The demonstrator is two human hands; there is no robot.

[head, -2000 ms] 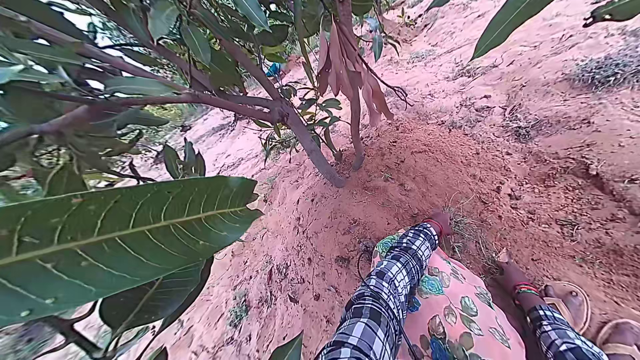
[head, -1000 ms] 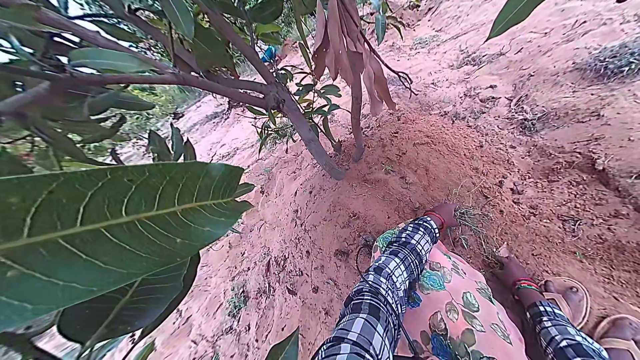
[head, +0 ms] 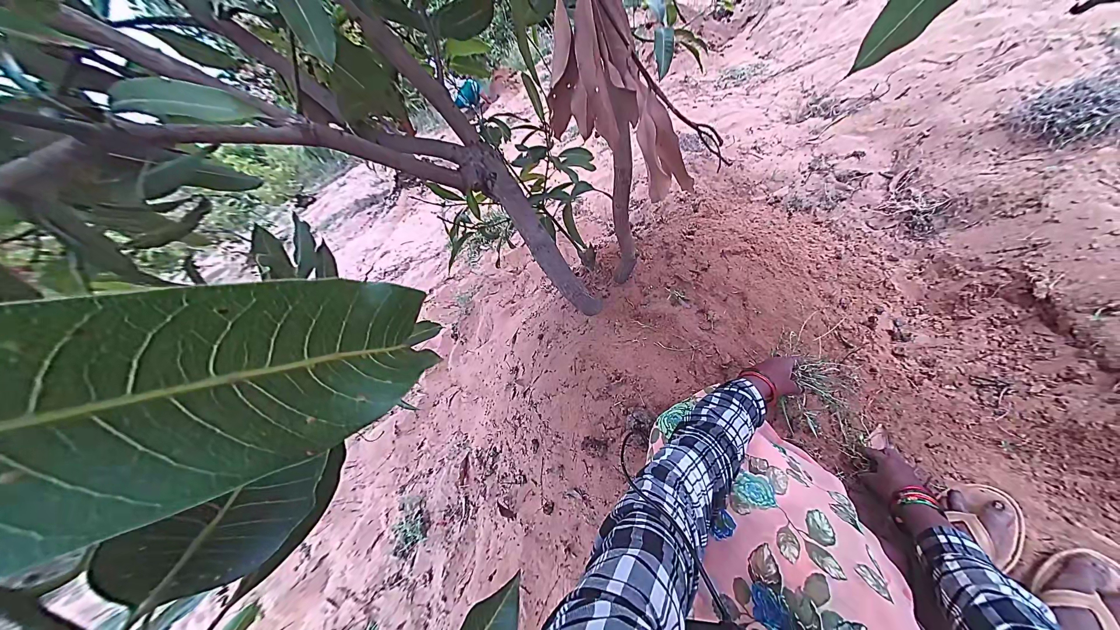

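Observation:
My left hand (head: 781,374), with a red bangle and a black-and-white checked sleeve, reaches across to a tuft of grass (head: 822,385) on the red soil. Its fingers are at the tuft's left side, partly hidden. Lower right, my right hand (head: 888,472), wearing red and green bangles, is low at the soil by the tuft's lower end. Something small and pale shows at its fingertips; whether it is held cannot be told. A pink floral cloth (head: 814,542) covers the lap between the arms.
A small tree with a slanting trunk (head: 542,236) rises from the loose soil mound (head: 726,262) ahead. Large green leaves (head: 192,385) hang close at the left, and dry brown leaves (head: 604,79) hang near the trunk. Sandalled feet (head: 989,516) rest at the lower right.
My left hand has shifted slightly right, to the grass tuft, since the earliest frame. My right hand stays low in about the same place.

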